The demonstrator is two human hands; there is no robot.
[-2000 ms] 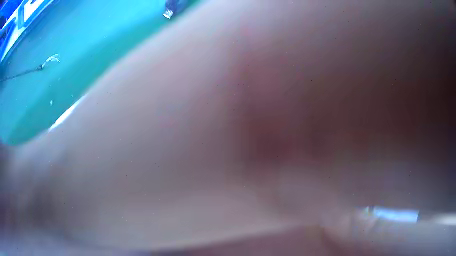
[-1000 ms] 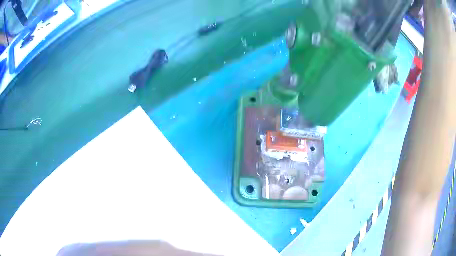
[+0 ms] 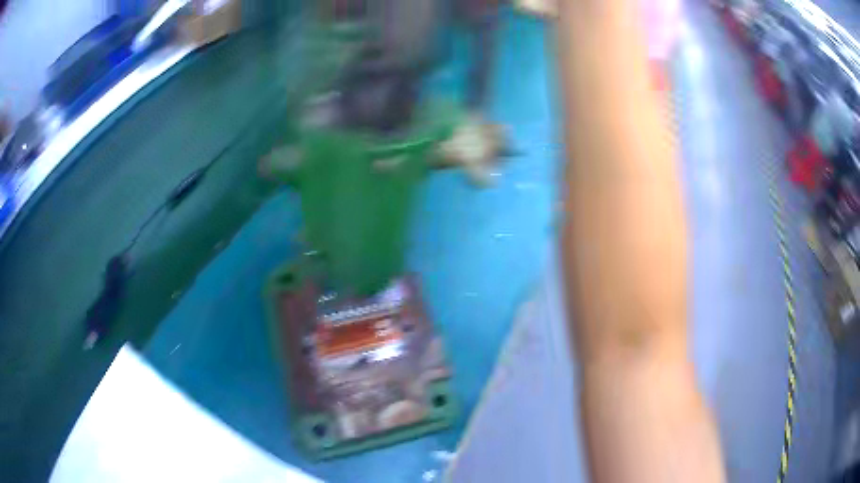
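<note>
The green hand press [image 3: 358, 208] stands on the bench, blurred. Its green-edged base plate [image 3: 311, 436] has a copper-orange and silver fixture [image 3: 358, 337] at its middle, under the body. I cannot tell whether a cable lies in it. A wrapped joint [image 3: 474, 148] sits right of the body, with a dark rod [image 3: 483, 66] rising from it. My right forearm reaches up to the top edge, right of the press. A small pale bit, perhaps of my right hand [image 3: 537, 7], shows there, cut off; its grip is hidden. My left hand is out of the picture.
A black cable [image 3: 113, 288] lies on the dark green belt [image 3: 57, 368] at left. A white sheet [image 3: 151, 429] is at lower left. Blue trays [image 3: 104, 57] and a brown box [image 3: 209, 21] are at upper left. An aisle with yellow-black tape [image 3: 790, 349] runs at right.
The view has swung right, so the press, sheet and cable sit further left. My right forearm shows nearer the middle. The pale shape at the lower edge, one second ago, is gone.
</note>
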